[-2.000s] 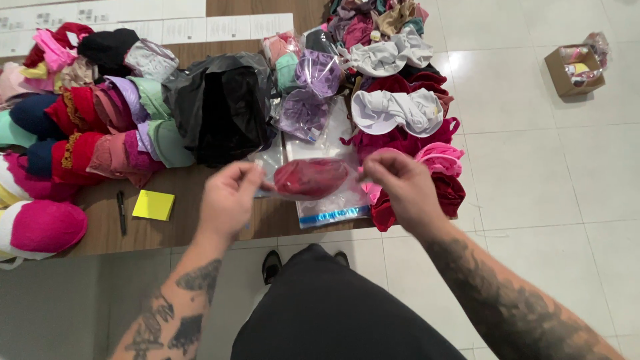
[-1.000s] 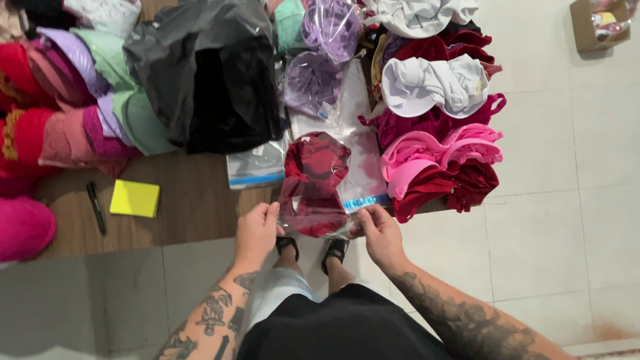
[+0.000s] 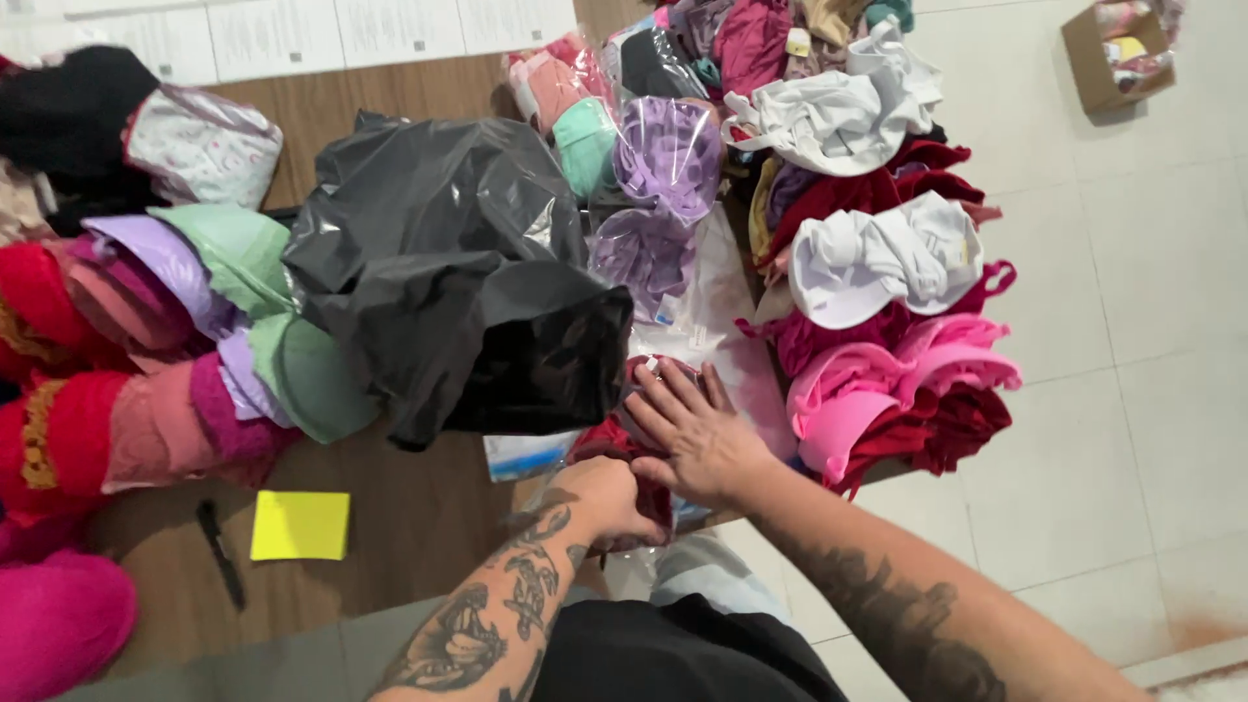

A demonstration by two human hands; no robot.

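Observation:
A dark red bra [image 3: 606, 441] in a clear plastic bag lies at the front edge of the wooden table, largely covered by my hands. My right hand [image 3: 687, 429] rests flat on its upper part with the fingers spread. Over the lower part, my left hand [image 3: 612, 497] is curled at the bag; its fingertips are hidden, so its hold cannot be made out. Just beyond are purple bras [image 3: 668, 161] in clear bags. A large black plastic bag [image 3: 439, 214] with its mouth facing me is left of my hands.
Stacked bras in red and green [image 3: 322, 375] fill the left side. A pen [image 3: 221, 556] and yellow sticky notes [image 3: 300, 526] lie near the front edge. White [image 3: 882, 258] and pink bras [image 3: 848, 400] are piled at right. A cardboard box [image 3: 1116, 58] stands on the tiled floor.
The bagged red bra, held up between both hands before, is now down on the table's front edge. My right hand has moved onto it and lies flat.

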